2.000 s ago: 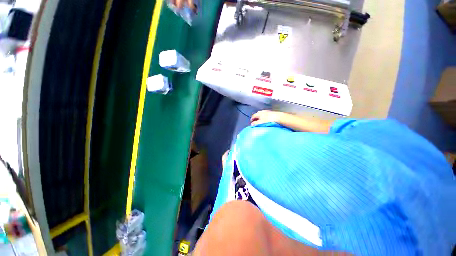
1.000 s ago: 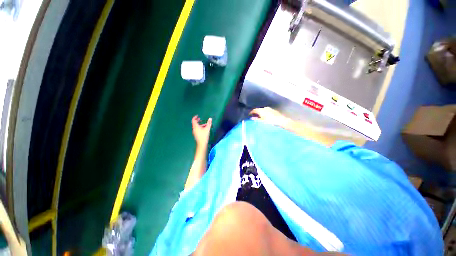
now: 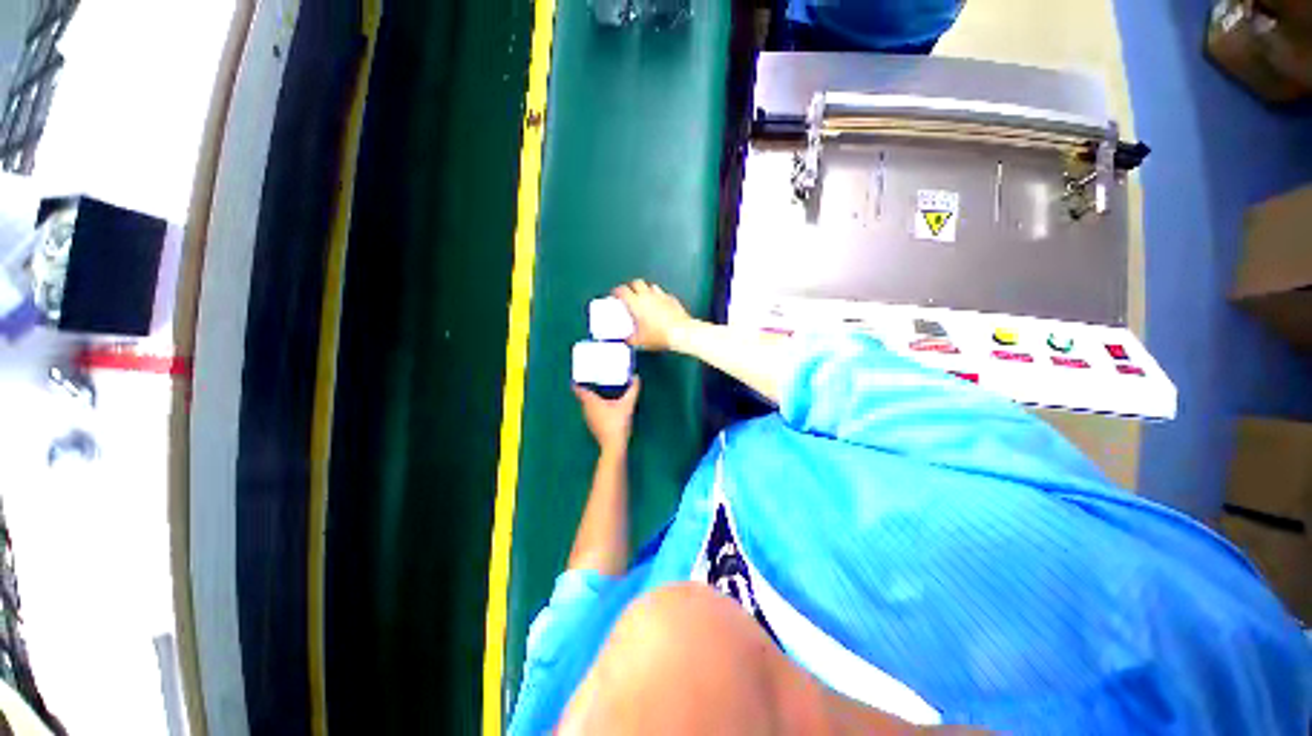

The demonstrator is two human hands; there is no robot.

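Note:
Two small white-ended boxes stand close together on the green work surface. My right hand reaches in from the right, its fingers closed on the upper box. My left hand comes from below, its fingers around the near side of the lower box. The box sides are mostly hidden by the hands and the view angle.
A metal-topped machine with a bar and buttons stands right of the bench. Clear-wrapped items lie at the top edge. A black box is on the white bench left. Cartons stand far right. Another person's blue clothing shows at the top.
The view has turned. My right hand has moved from beside the machine to the upper box, and my left hand has reached the lower box. The two boxes now stand closer together.

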